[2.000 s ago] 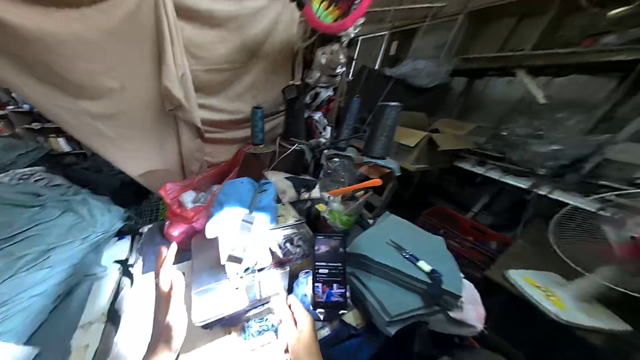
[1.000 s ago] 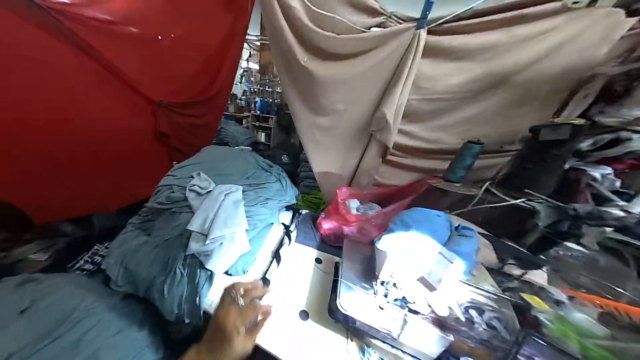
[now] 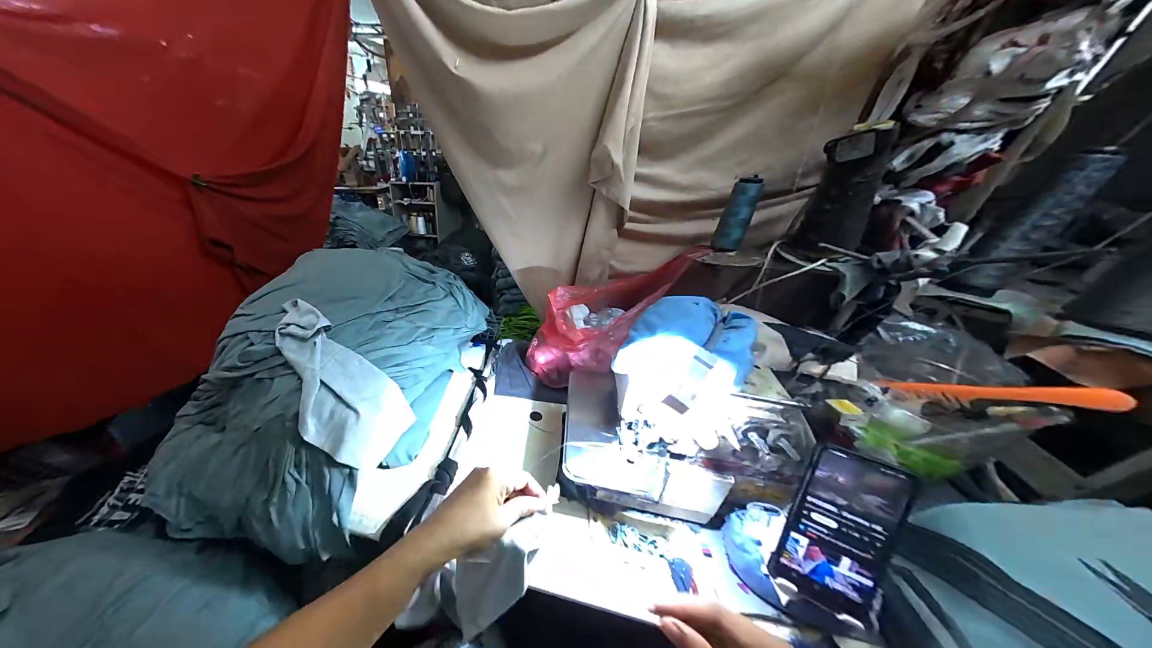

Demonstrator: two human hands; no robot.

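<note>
My left hand [image 3: 490, 508] pinches a piece of grey fabric [image 3: 490, 576] at the near left edge of the white work table [image 3: 513, 441]; the cloth hangs below my fingers. My right hand [image 3: 711, 625] rests low in the view by the table's front edge, partly cut off; whether it holds anything cannot be told. Between the hands and further back stands a sewing machine [image 3: 648, 477], its top washed out by bright light. A smartphone [image 3: 846, 531] with a lit screen stands right of the machine, close to my right hand.
Grey-green garments [image 3: 360, 270] are heaped at left with a light grey piece [image 3: 346, 396] on top. A red plastic bag [image 3: 585, 333], blue cloth [image 3: 693, 324] and thread cone [image 3: 738, 214] are behind the machine. Orange-handled tool [image 3: 1017, 396] and thread snips [image 3: 1120, 580] are at right.
The view swung left, then partly back. My left hand, with no fabric seen in it one second ago, now holds grey fabric. My right hand is back in view at the bottom.
</note>
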